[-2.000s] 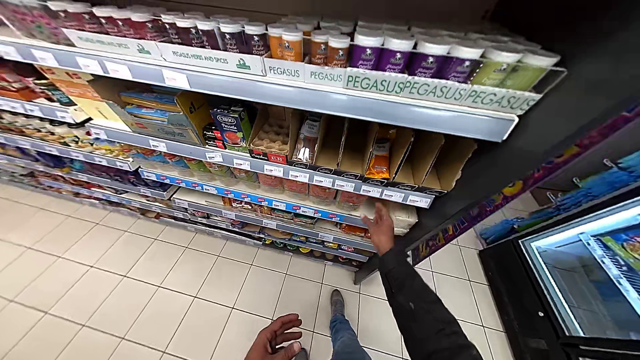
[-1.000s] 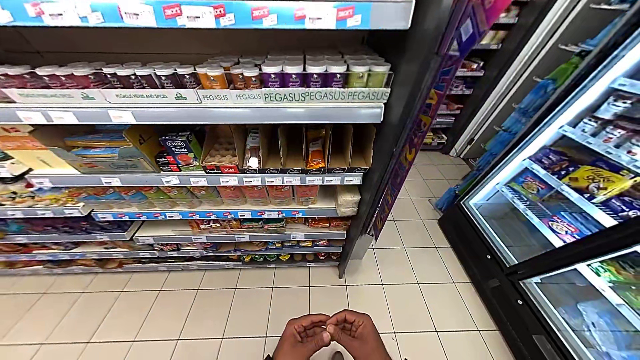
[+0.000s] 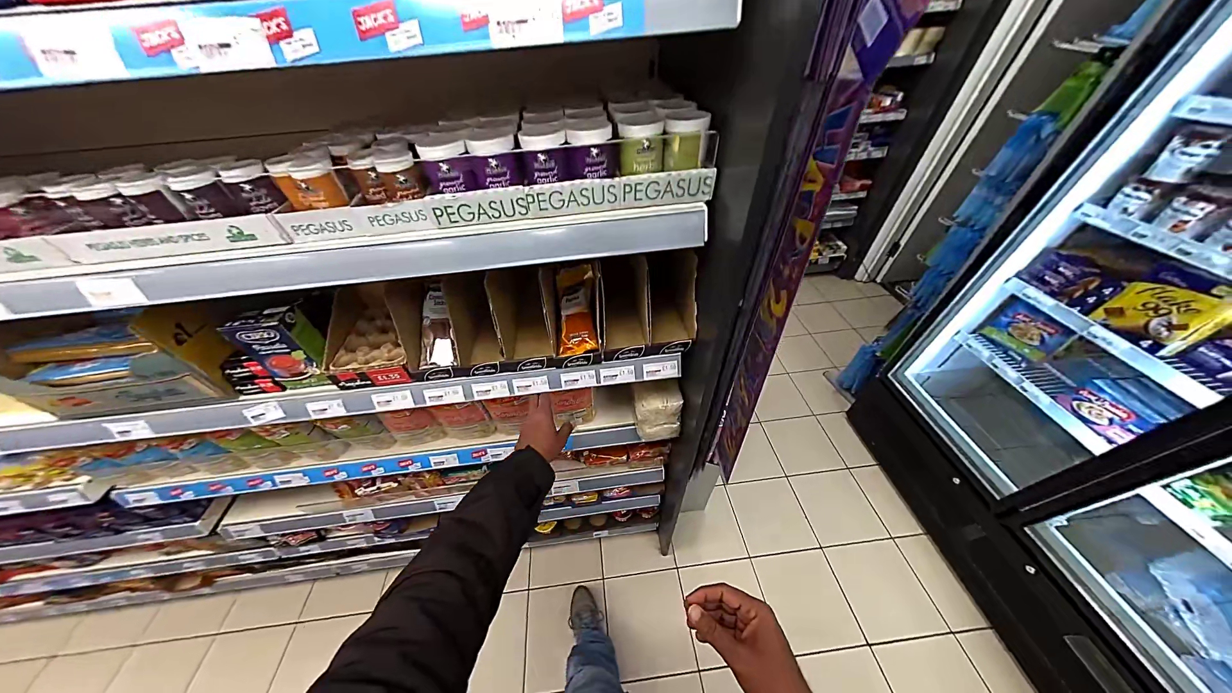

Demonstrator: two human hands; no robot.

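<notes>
My left hand reaches to the shelf on a dark-sleeved arm, its fingers at the clear red-toned packs below a row of price labels. Whether it grips a pack cannot be told. Above it, an orange packet stands in a divided cardboard display box, and a clear-and-white packet stands in a compartment farther left. My right hand is held low over the tiled floor with its fingers curled toward the thumb; whether something small lies between them cannot be told.
Spice tubs with white lids line the shelf above. A white bag lies at the lower shelf's right end. A purple hanging display is beside the shelf end. Black-framed glass fridges stand right, across the tiled floor. My shoe shows below.
One second ago both hands were together low in front of me. My left hand has moved forward to the shelf, and my right hand is now apart at the lower right.
</notes>
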